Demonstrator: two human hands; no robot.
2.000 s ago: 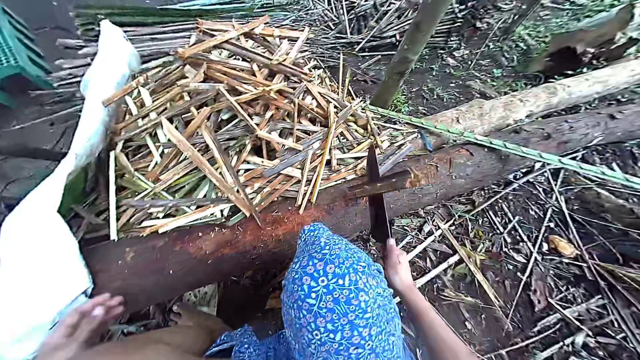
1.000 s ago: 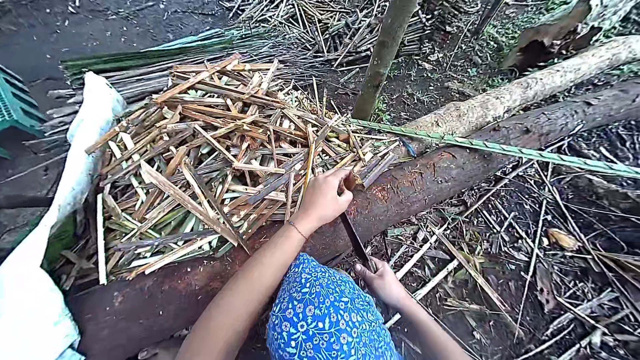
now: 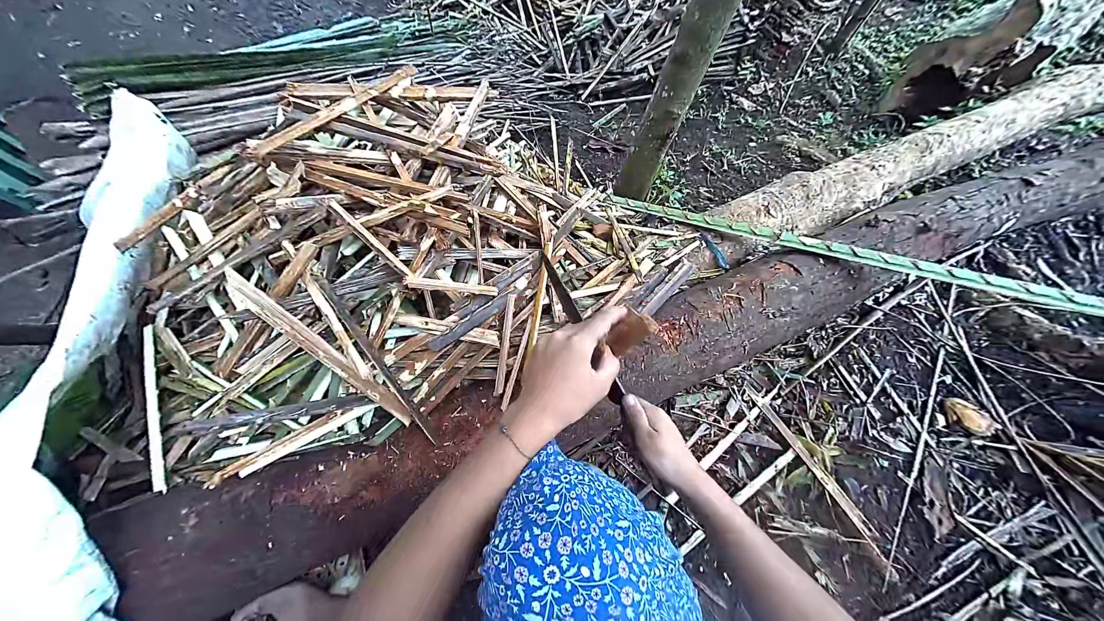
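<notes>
My left hand (image 3: 565, 366) grips a short brown piece of wood or stalk (image 3: 631, 333) on the dark log (image 3: 733, 310). My right hand (image 3: 660, 435) holds a long dark blade, seemingly a machete (image 3: 565, 291), near its lower end. The blade points up and to the left, passing behind the fingers of my left hand and reaching over the pile of split sticks (image 3: 388, 233). Part of the blade and most of the handle are hidden by my hands. Reddish scrapings lie on the log beside the brown piece.
A white sack (image 3: 129, 216) borders the pile on the left. A thin upright trunk (image 3: 681, 95) stands behind. The green ribbed stalk (image 3: 862, 254) crosses the log on the right, near a paler log (image 3: 914, 164). Loose sticks and dry leaves litter the ground at right.
My left hand was low at the left two seconds ago, then came onto the log and took hold of the short brown piece. My right hand has kept the blade throughout.
</notes>
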